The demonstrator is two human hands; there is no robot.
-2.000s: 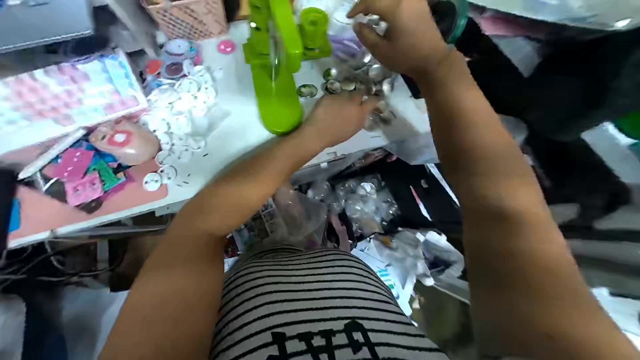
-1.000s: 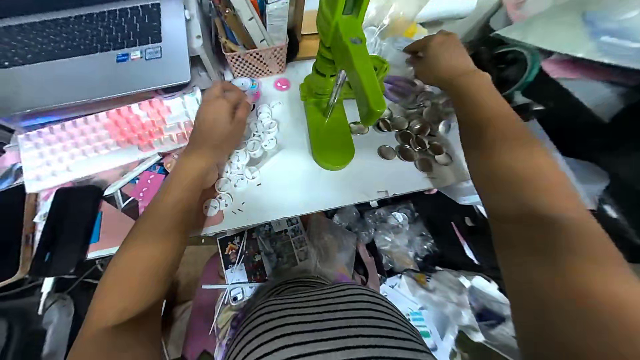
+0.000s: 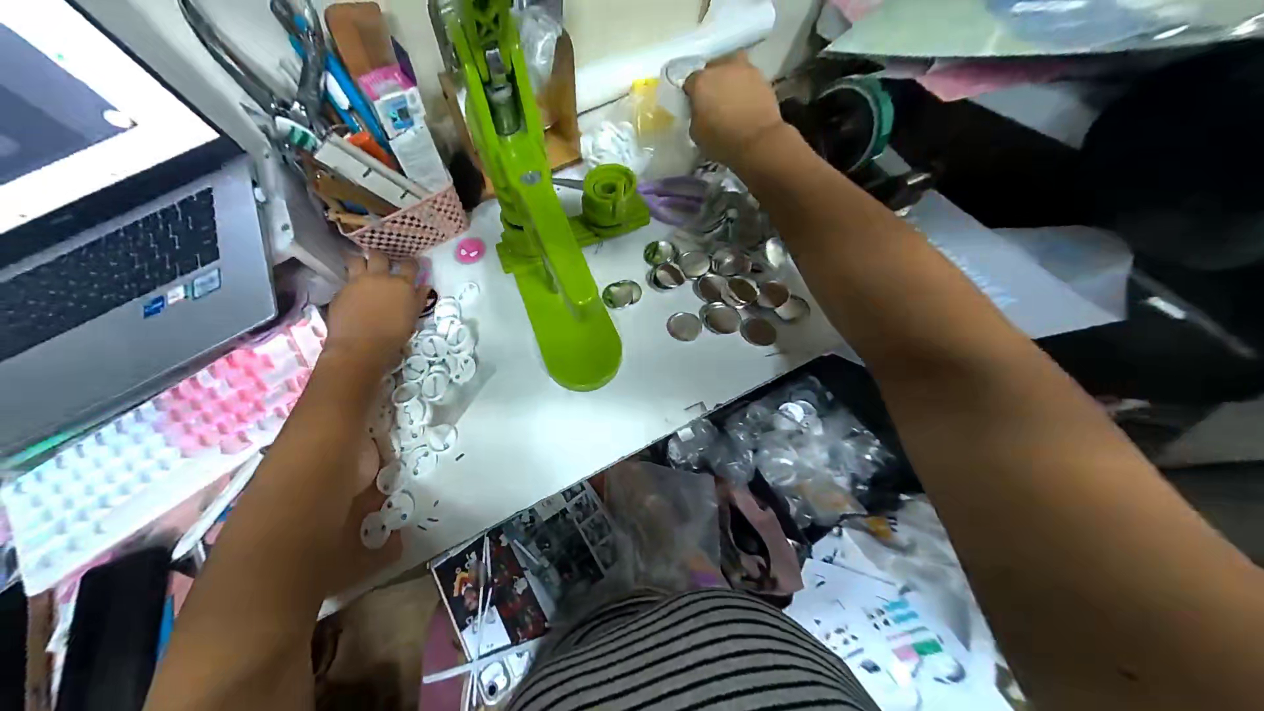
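Observation:
My left hand (image 3: 375, 301) is low over the desk by the pink pen basket, at the top of a pile of white plastic button backs (image 3: 425, 380); its fingertips are partly hidden. My right hand (image 3: 729, 107) is at the back of the desk with its fingers on a clear plastic bag (image 3: 671, 128). Between the arms stands a green button press (image 3: 573, 326) with a round die (image 3: 609, 193) on its side plate. Round metal button shells (image 3: 726, 291) lie loose to its right. A pink round button (image 3: 470, 250) sits between basket and press.
A laptop (image 3: 118, 286) and a pink and white keyboard (image 3: 197, 425) take up the left. The pink basket (image 3: 420, 225) holds pens and tools. Purple-handled scissors (image 3: 676, 200) lie behind the shells. Below the desk edge are bags of clear discs (image 3: 790, 444).
My left hand, on the right side of the press two seconds ago, is now on the left by the white pieces. My right hand remains at the back right. The view has shifted.

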